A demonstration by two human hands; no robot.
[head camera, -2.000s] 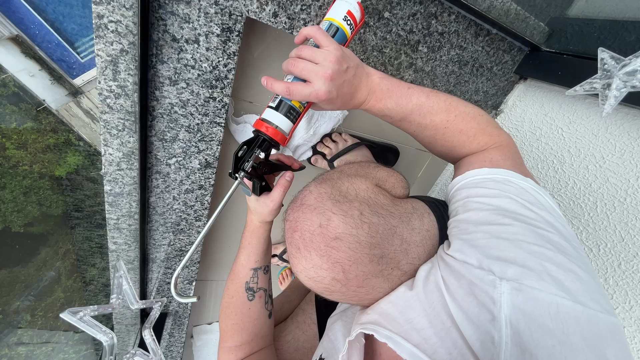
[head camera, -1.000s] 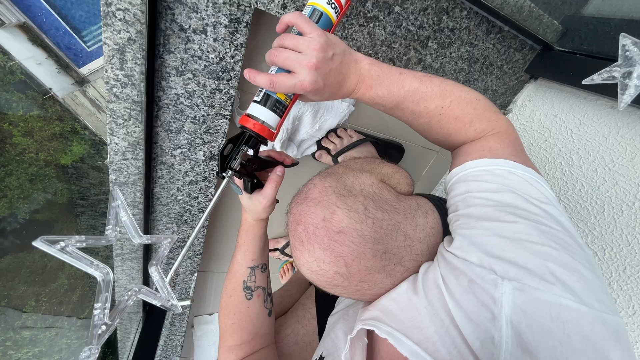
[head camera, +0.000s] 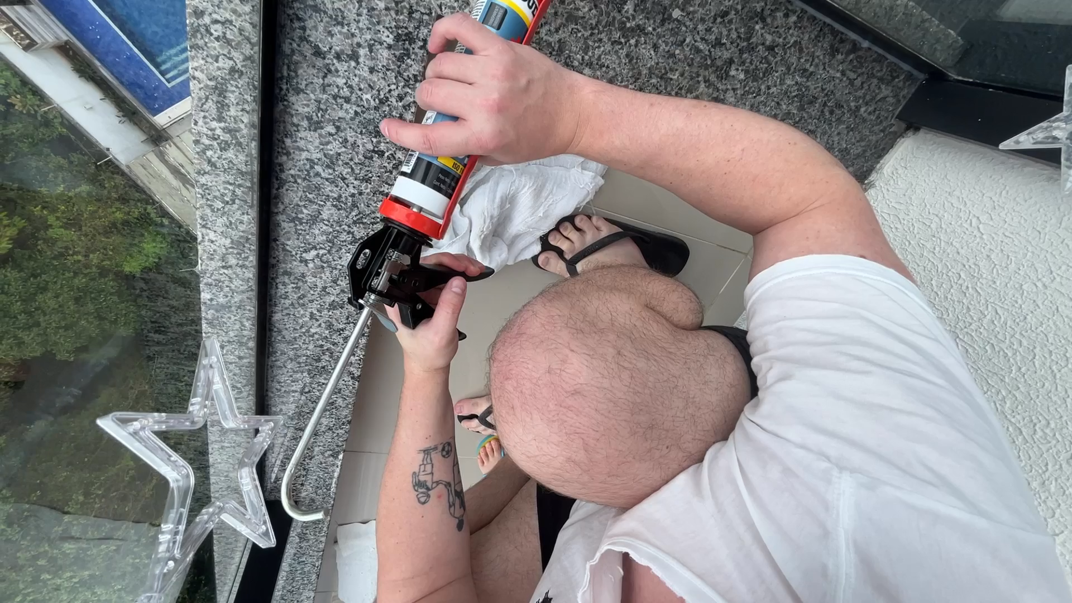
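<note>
A black caulking gun with a red collar carries a red, blue and yellow sealant cartridge, which runs up past the top edge of the view; its nozzle is out of view. My right hand is wrapped around the cartridge from above. Below it, my left hand grips the gun's handle and trigger, thumb on the near side. From the gun's rear, a bent metal rod slants down over the edge of the speckled granite ledge. Behind the cartridge lies a white cloth on the floor.
Beside the ledge runs a glass pane with a dark frame. A clear plastic star hangs at lower left, another at right. My knee and a foot in a black flip-flop stand over the tiles. White textured wall at right.
Both hands and the caulking gun have moved a little to the left, closer to the dark frame of the glass. The grip of both hands looks unchanged.
</note>
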